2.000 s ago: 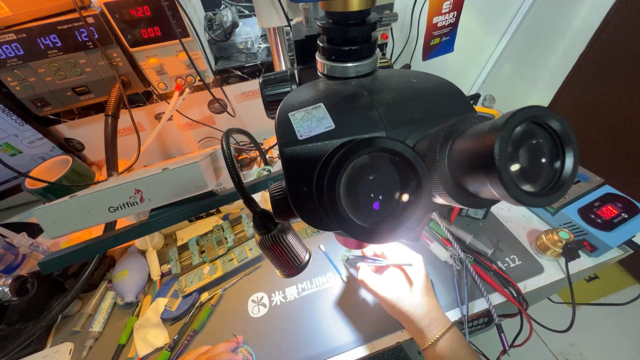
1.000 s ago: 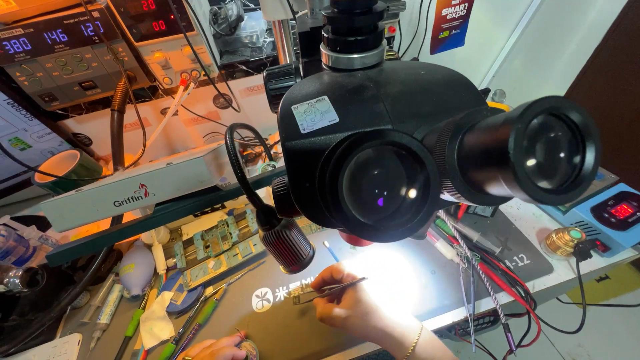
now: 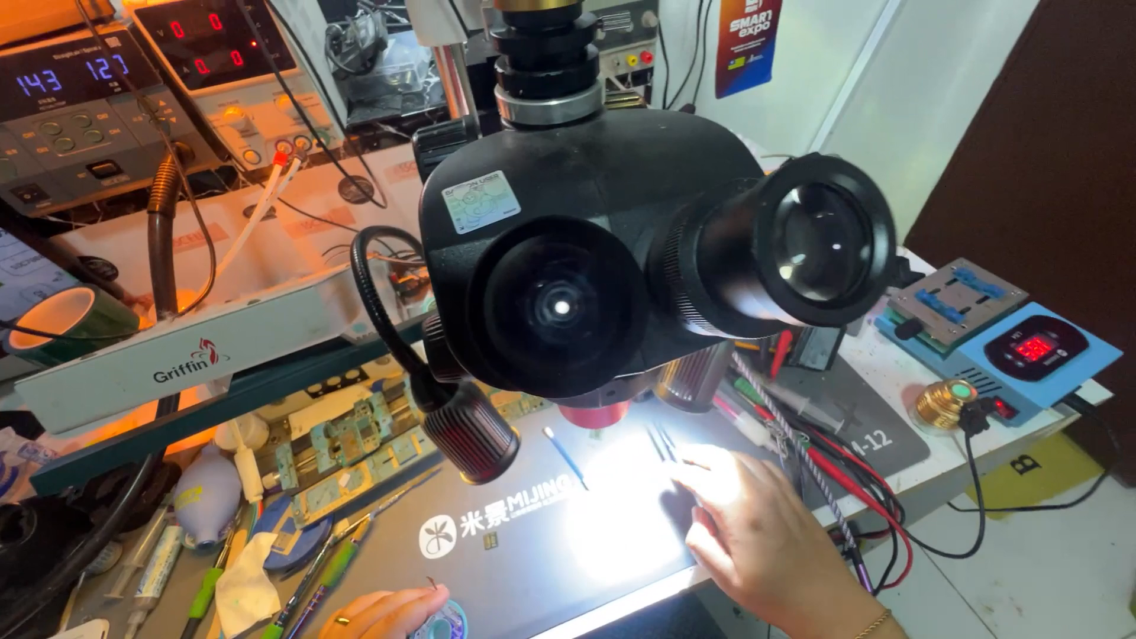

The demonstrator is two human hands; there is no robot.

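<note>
My right hand (image 3: 754,524) is at the right of the bright patch of light on the grey work mat (image 3: 497,586), with dark slender tweezers (image 3: 661,441) at its fingertips. My left hand (image 3: 386,612) rests at the mat's lower edge, its fingers on a small round spool (image 3: 444,621); a short thin strand rises by the fingertips. A tiny dark chip (image 3: 491,540) lies on the mat beside the printed logo. Between the hands and the microscope lies a thin blue-handled swab (image 3: 564,457). The black stereo microscope (image 3: 586,186) hangs over the mat.
Board holders (image 3: 355,444), a grey air blower (image 3: 207,493) and green-handled tools (image 3: 333,568) fill the left. A ribbed lamp (image 3: 469,435) hangs by the microscope. Red and black leads (image 3: 843,488), a brass tip cleaner (image 3: 942,406) and a blue heating station (image 3: 1047,355) are at the right.
My right hand has moved right from beside the logo, where it was one second ago, with the tweezers. A tiny chip now shows near the logo. The view has moved closer to the heating station.
</note>
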